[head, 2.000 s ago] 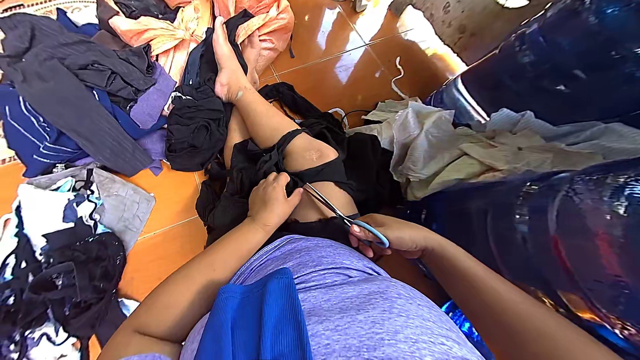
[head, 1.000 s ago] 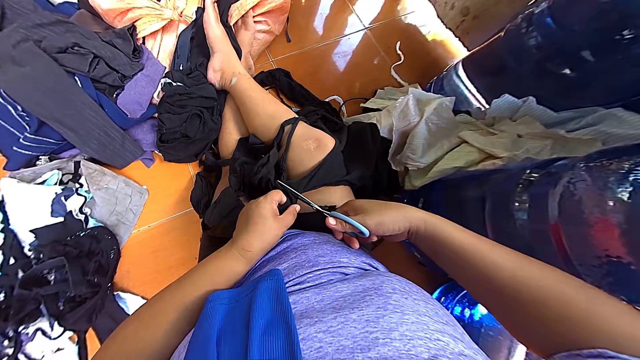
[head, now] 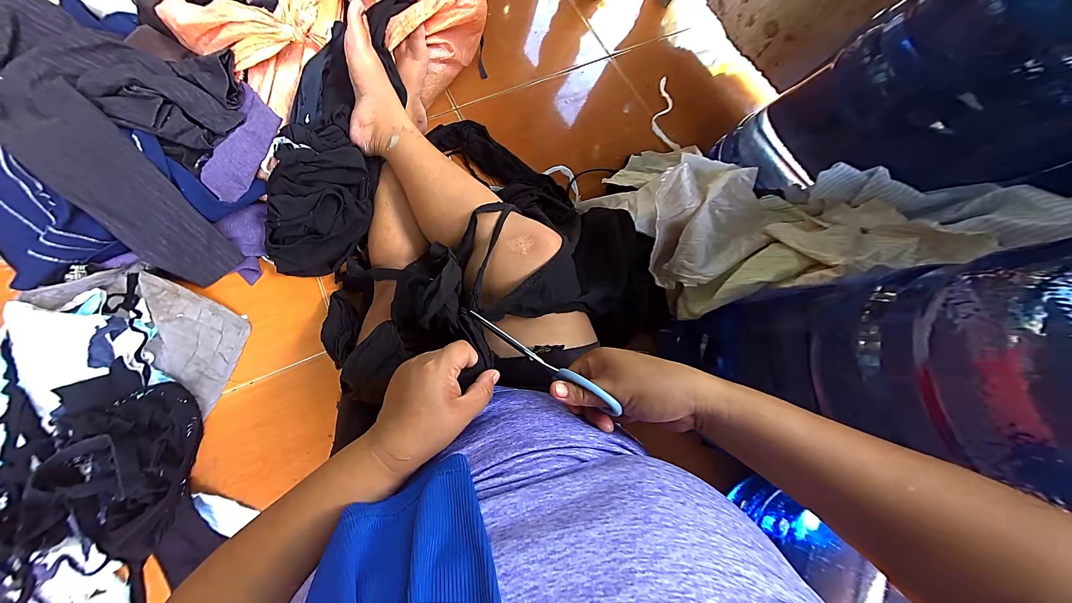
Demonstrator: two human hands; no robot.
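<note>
My left hand (head: pixel 435 402) pinches the edge of a black cloth (head: pixel 431 289) that lies in folds over my crossed legs. In my right hand (head: pixel 628 389) is a pair of scissors (head: pixel 528 352) with light blue handles. Their blades point up and left, and the tips touch the black cloth just above my left hand. The blades look closed or nearly so. A thin black strip loops over my knee. Blue ribbed fabric (head: pixel 410 536) lies over my purple shirt, beside my left forearm.
Dark and purple garments (head: pixel 126 159) are heaped at the upper left, an orange cloth bundle (head: pixel 285 33) beyond them. Black and white cloth scraps (head: pixel 100 452) lie at the lower left. Large dark blue plastic-like objects (head: pixel 963 360) stand at the right, cream cloth (head: pixel 729 226) between them.
The scissors and both hands have shifted slightly against the black cloth. A black strip that lay lower on my knee two seconds ago now loops higher over it.
</note>
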